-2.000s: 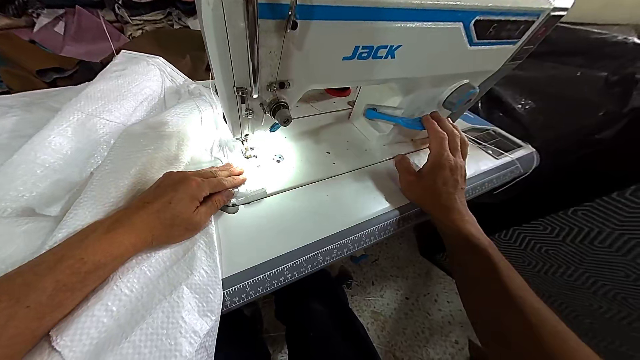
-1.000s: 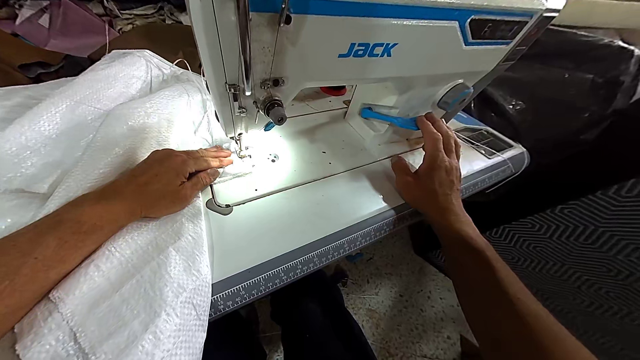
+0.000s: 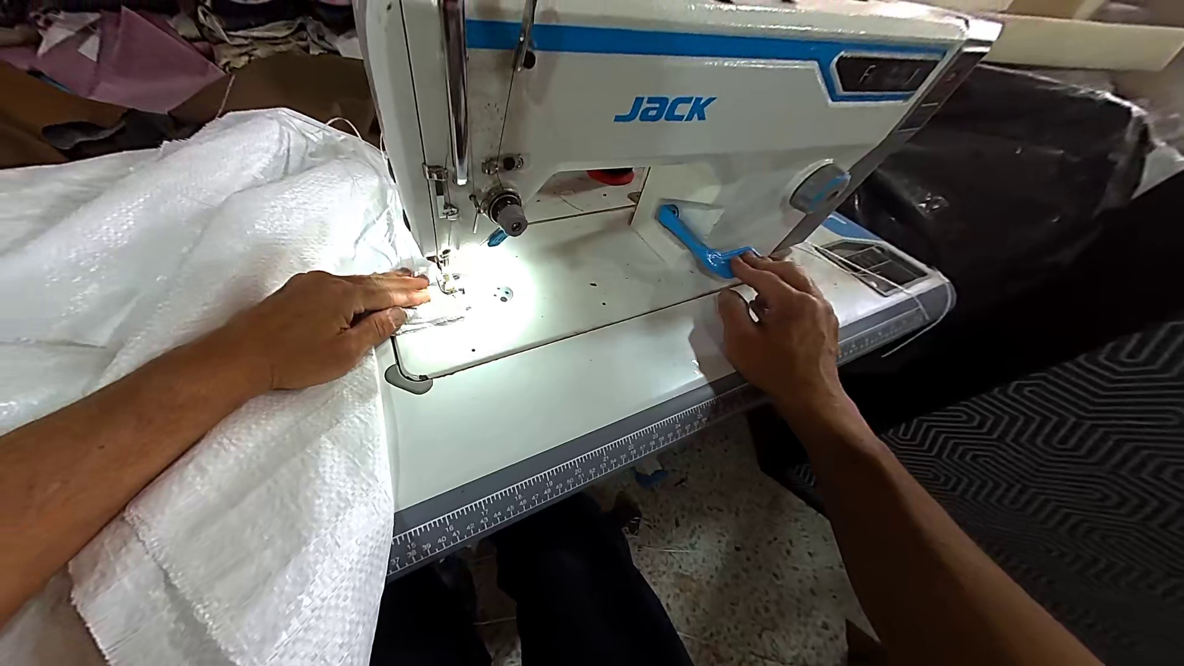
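A white and blue Jack sewing machine stands over the table, its lamp lighting the needle area. White woven plastic fabric covers the left side, and its edge lies by the presser foot. My left hand rests flat on that fabric, fingertips just left of the foot; it presses and does not visibly grip. My right hand is at the blue lever on the machine, its fingertips touching the lever's end, thumb apart. Whether the fingers close around the lever cannot be told.
A printed ruler runs along the table's front edge. Piled cloth lies behind at the left. A black plastic-covered bundle is at the right, near patterned dark fabric. Loose threads hang at the table's right end.
The fabric edge under my left hand has shifted away from me, toward the foot, uncovering the grey table corner piece. My left hand has moved with it. My right hand stays at the blue lever.
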